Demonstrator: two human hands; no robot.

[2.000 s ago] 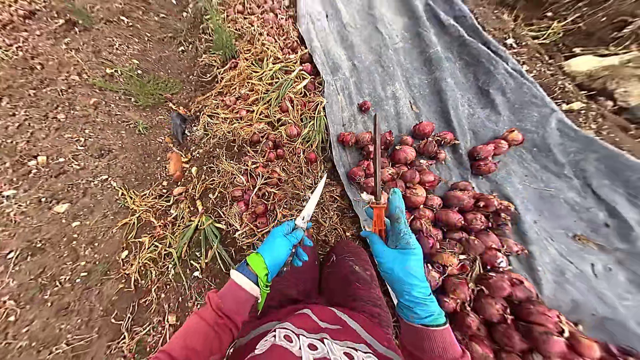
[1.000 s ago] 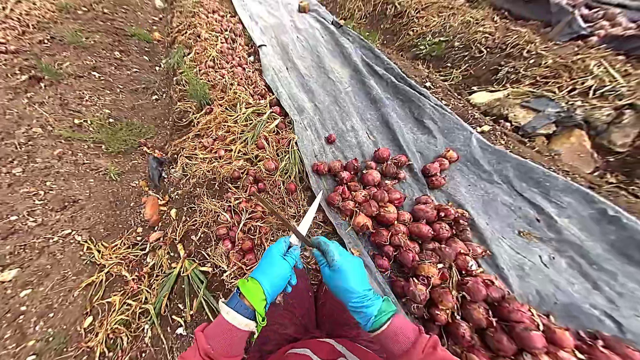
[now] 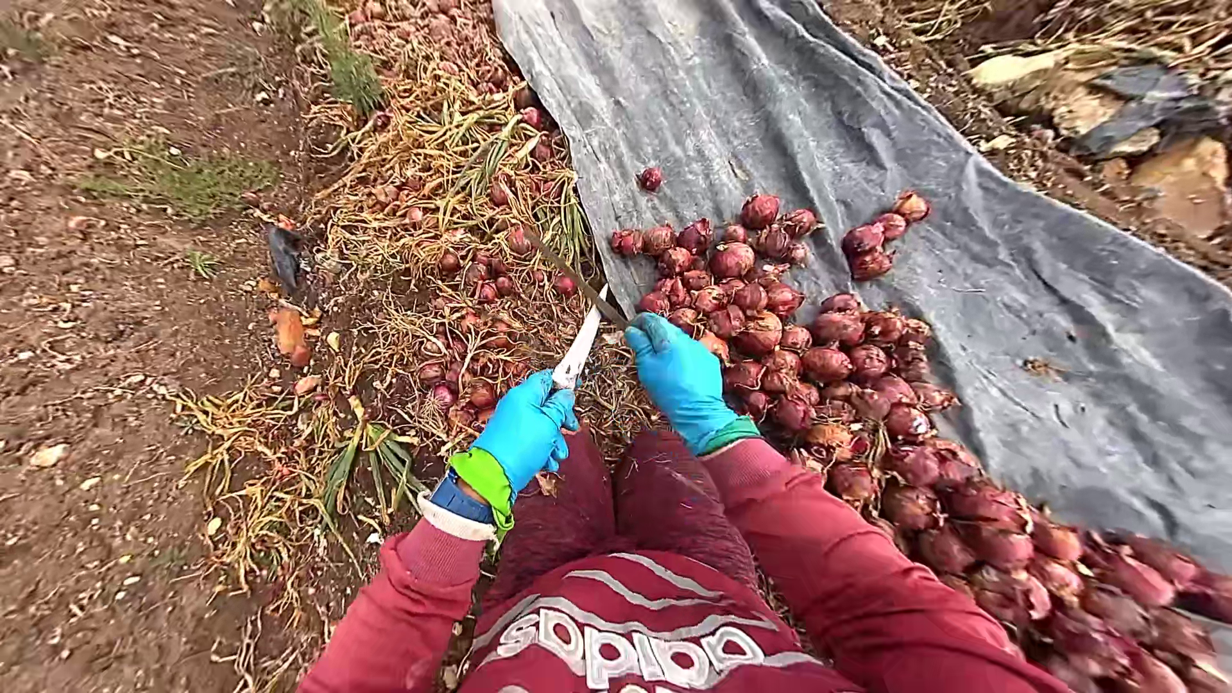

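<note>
My left hand, in a blue glove, is closed around a pointed tool with a pale blade; whether it is a knife or closed shears cannot be told. In my right hand, also gloved in blue, is a thin dark metal rod that slants up to the left. The rod crosses the blade near its tip; whether they touch is unclear. My right fingers hide the rod's handle. Just right of that hand, red onions lie heaped on a grey fabric sheet.
Dry onion tops and more red onions cover the ground left of the sheet. Bare soil with small stones lies farther left. Large rocks stand beyond the sheet's right edge.
Two seconds ago the rod stood upright in my right hand, its orange handle showing, apart from the blade. It now leans left across the blade, and my right hand has turned over.
</note>
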